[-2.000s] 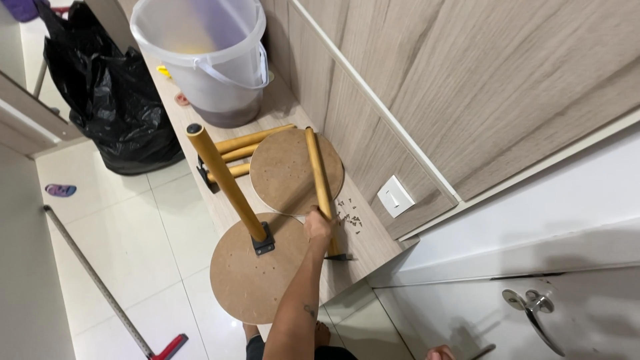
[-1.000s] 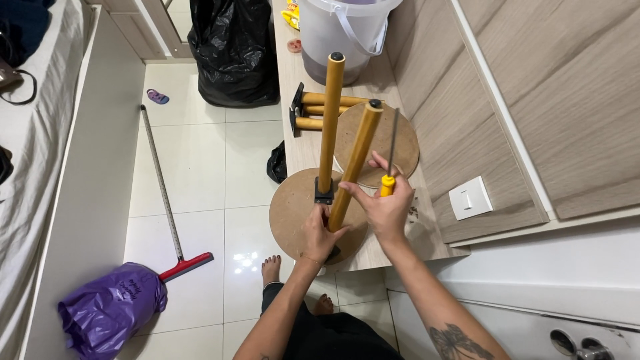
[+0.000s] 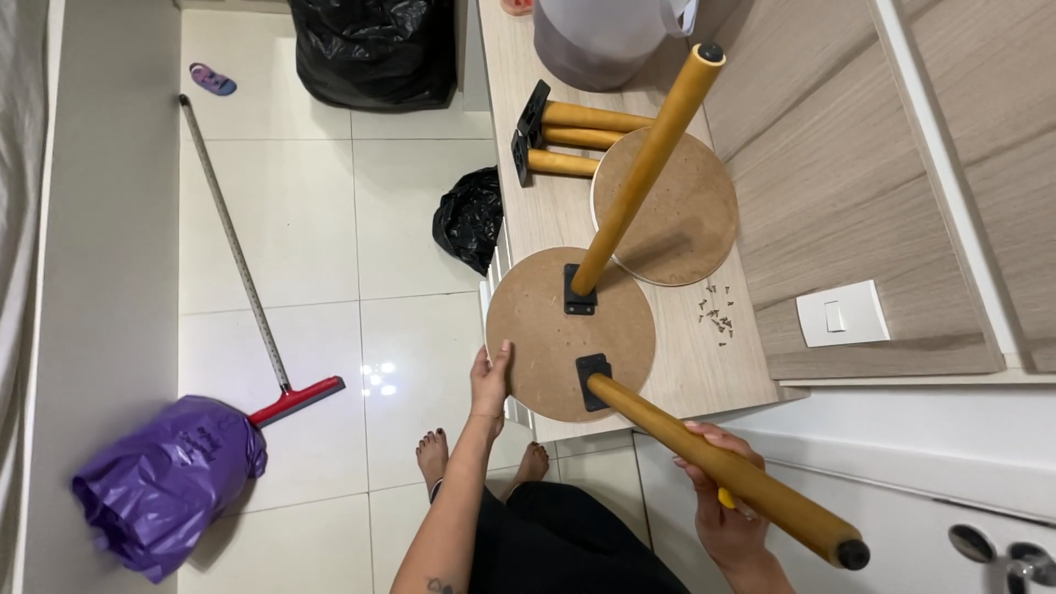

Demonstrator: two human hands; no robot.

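My left hand (image 3: 490, 381) grips the left edge of a round fiberboard disc (image 3: 528, 330) on the bench. On the disc stands one wooden leg (image 3: 648, 169) with a black mounting plate (image 3: 580, 290). A second wooden leg (image 3: 726, 466), its black plate (image 3: 592, 382) on the disc near the front edge, slants toward me. My right hand (image 3: 722, 503) is around this leg, with a yellow screwdriver handle (image 3: 727, 497) partly showing in the palm; its shaft is hidden. Behind lies another round disc (image 3: 697, 206), beside several loose legs (image 3: 569, 162). Small screws (image 3: 719, 318) are scattered on the bench.
A translucent bucket (image 3: 590, 41) stands at the bench's far end. Black plastic bags (image 3: 375, 58) sit to the left on the floor, with a sandal (image 3: 213, 79), a red squeegee (image 3: 295, 400) and a purple bag (image 3: 177, 478). A wall switch (image 3: 841, 315) is at right.
My left hand has moved from the second leg's base to the disc's left edge. My right hand, which held the screwdriver upright beside the leg, is now around the leg.
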